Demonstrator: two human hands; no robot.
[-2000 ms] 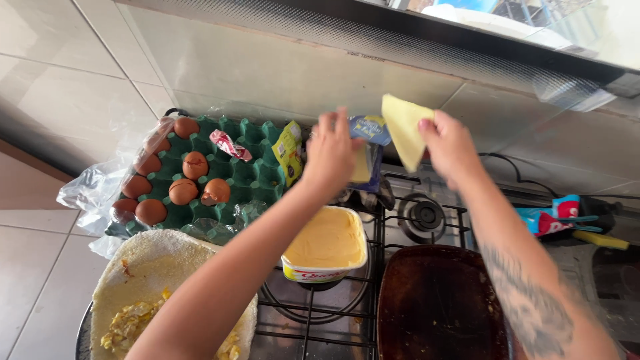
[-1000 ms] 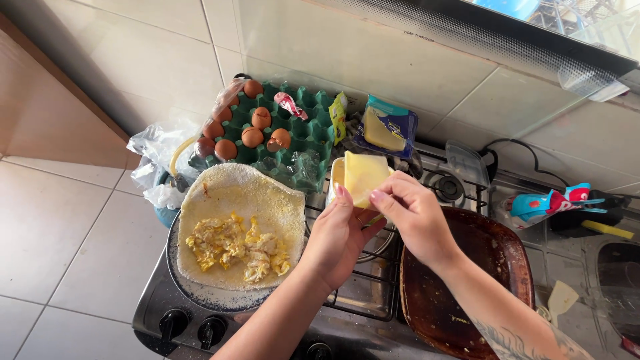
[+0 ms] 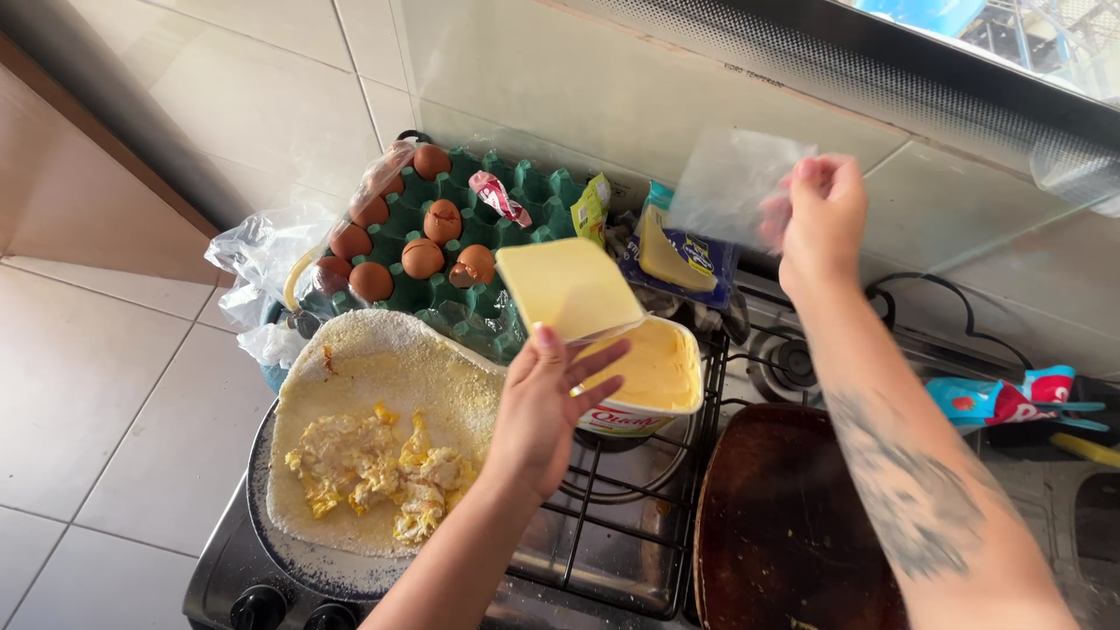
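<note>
My left hand [image 3: 547,407] holds a square slice of cheese [image 3: 569,289] by its lower edge, with clear film under it, above the rim of a tub of margarine [image 3: 661,363]. Raised at the right, my right hand [image 3: 822,206] pinches a clear plastic sheet [image 3: 731,188], apart from the slice. Left of my left hand, a white tapioca-like flatbread [image 3: 376,337] bearing scrambled egg [image 3: 350,459] lies in a round pan [image 3: 297,573]. The opened cheese packet [image 3: 678,254] rests behind the tub, with more cheese showing.
A green egg tray [image 3: 499,227] with brown eggs [image 3: 423,258] and cracked shells stands behind the pan. A dark rectangular pan [image 3: 787,516] sits on the stove grate [image 3: 604,516] at right. Colourful packets [image 3: 1006,398] lie farther right; a glass lid [image 3: 647,79] rises behind.
My hands have moved apart. A clear sheet is now in my right hand, away from the cheese slice, which stays in my left hand.
</note>
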